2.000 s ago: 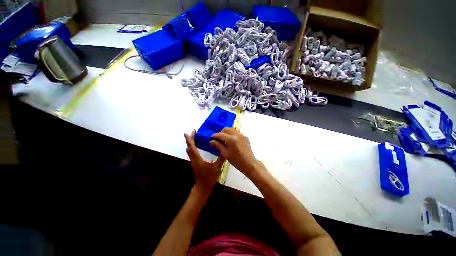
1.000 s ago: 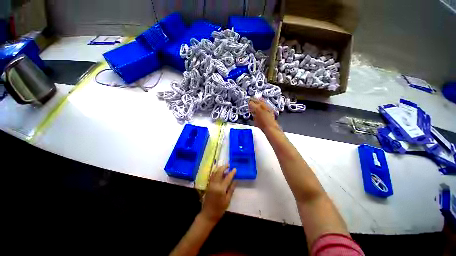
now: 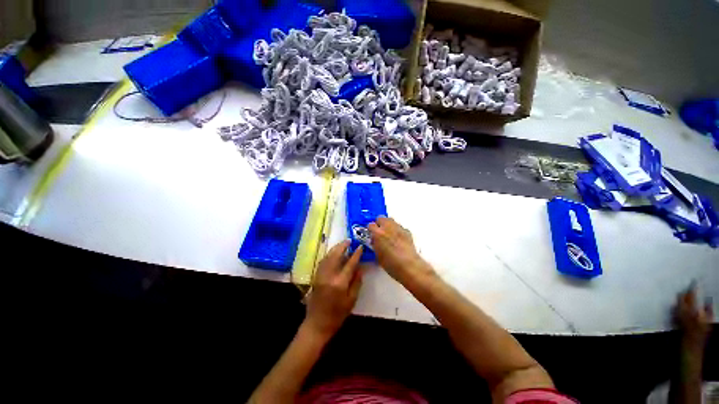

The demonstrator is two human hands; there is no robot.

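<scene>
A blue insert tray [image 3: 365, 199] lies on the white worktop just right of the yellow tape. A white coiled cable [image 3: 363, 234] is in its near end. My right hand [image 3: 394, 246] has its fingers on the coil and presses or holds it there. My left hand [image 3: 337, 286] is at the tray's near left edge, fingertips by the coil; whether it grips the tray is hard to tell. A thick stack of nested blue trays [image 3: 277, 224] stands left of the tape. A filled tray [image 3: 574, 237] with a white loop and a small white piece lies to the right.
A big pile of coiled cables [image 3: 323, 102] lies behind the trays. Blue tray stacks [image 3: 175, 77] stand behind it. An open carton [image 3: 530, 79] holds white pieces. Blue-and-white boxes [image 3: 627, 162] and another person's hand [image 3: 694, 314] are at right. A metal jug [image 3: 20, 126] is far left.
My right hand has come back from the cable pile to the working tray, and a coil now shows in its near end. Another person's hand has appeared at the right.
</scene>
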